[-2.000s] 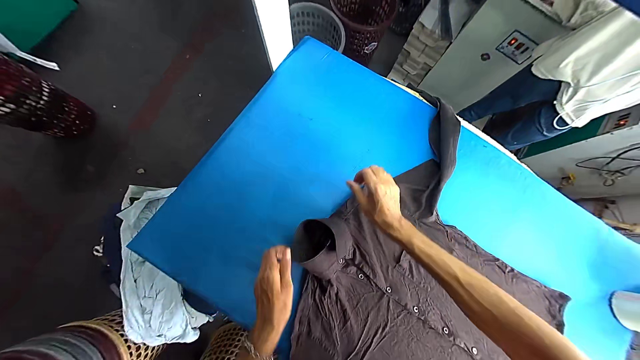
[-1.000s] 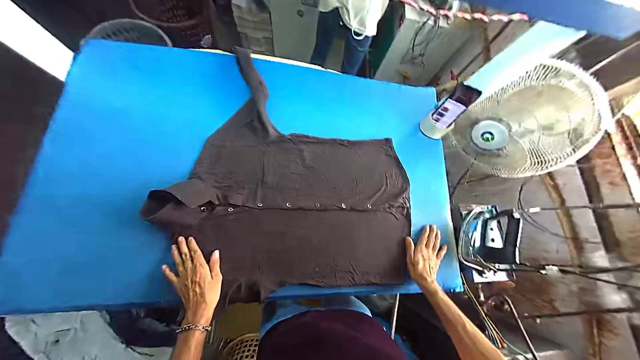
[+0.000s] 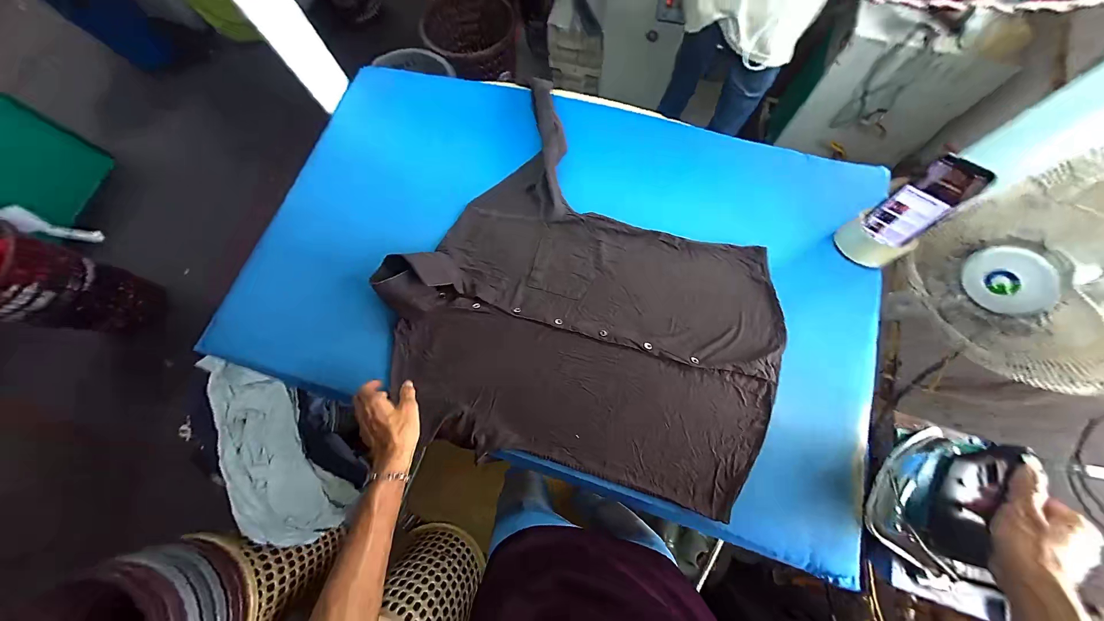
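Note:
A dark buttoned shirt (image 3: 604,345) lies spread face up on a blue padded table (image 3: 345,190), its collar toward the left and its hem toward the right. One sleeve reaches to the far edge. My left hand (image 3: 388,423) is at the near edge by the shirt's shoulder, thumb and fingers apart; whether it touches the cloth is unclear. Off the table's right edge, my right hand (image 3: 1039,522) is closed around the dark handle of a clothes iron (image 3: 966,492), which is at a wire-framed stand (image 3: 893,509). The right hand is a little blurred.
A phone (image 3: 927,203) leans on a white round holder (image 3: 871,241) at the far right corner, beside a large fan (image 3: 1009,280). Pale cloth (image 3: 263,457) hangs below the near left edge, by woven baskets (image 3: 435,573). A person in jeans (image 3: 716,73) stands beyond the table.
My right hand has gone from the shirt's hem to the iron and taken hold of it. My left hand has moved from on the shirt to the near edge by its shoulder. The view has swung.

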